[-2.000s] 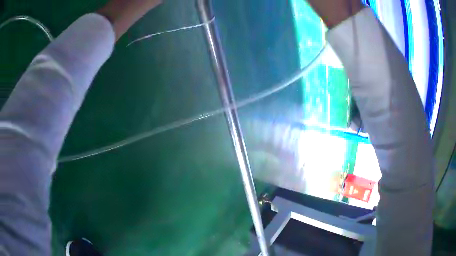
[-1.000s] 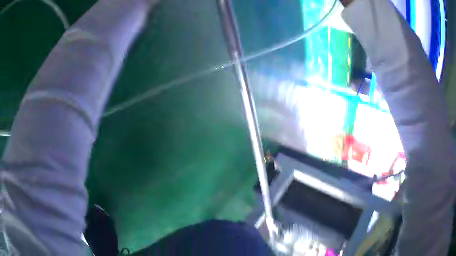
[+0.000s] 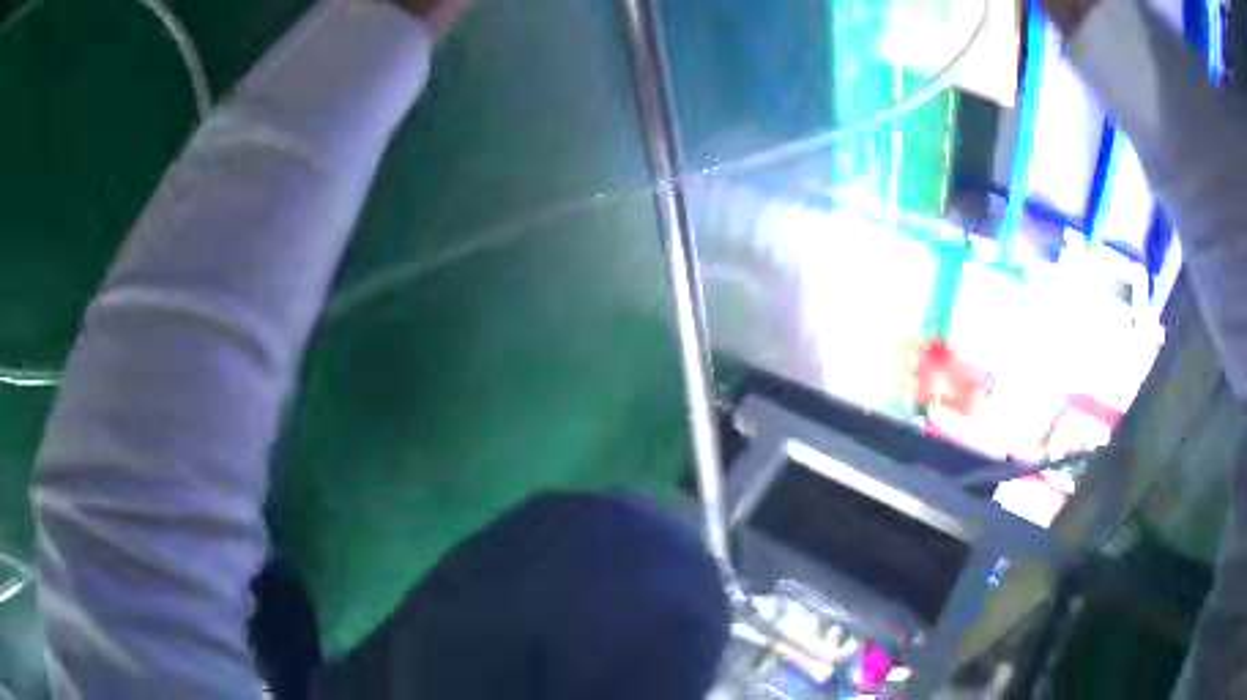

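Note:
My left hand (image 3: 440,11) is cut off by the top edge; only a bit of wrist shows beyond the pale sleeve. My right hand (image 3: 1069,11) is also cut off at the top right, with a sliver of skin above the sleeve. What either hand holds is out of the picture. A shiny metal pole (image 3: 680,260) runs from the top centre down between my arms. A clear thin hose (image 3: 520,235) crosses behind the pole and curves up towards the top right.
A grey metal frame (image 3: 875,472) around a dark panel stands at the lower right of the pole. Small mixed items (image 3: 821,643) lie below it. Red pieces (image 3: 955,380) sit in the glare at right. My dark-clothed knee (image 3: 547,595) is at the bottom, above green floor (image 3: 451,451).
The view has shifted, so the pole and hose sit further right and my knee shows at the bottom. Both hands are now almost wholly above the top edge.

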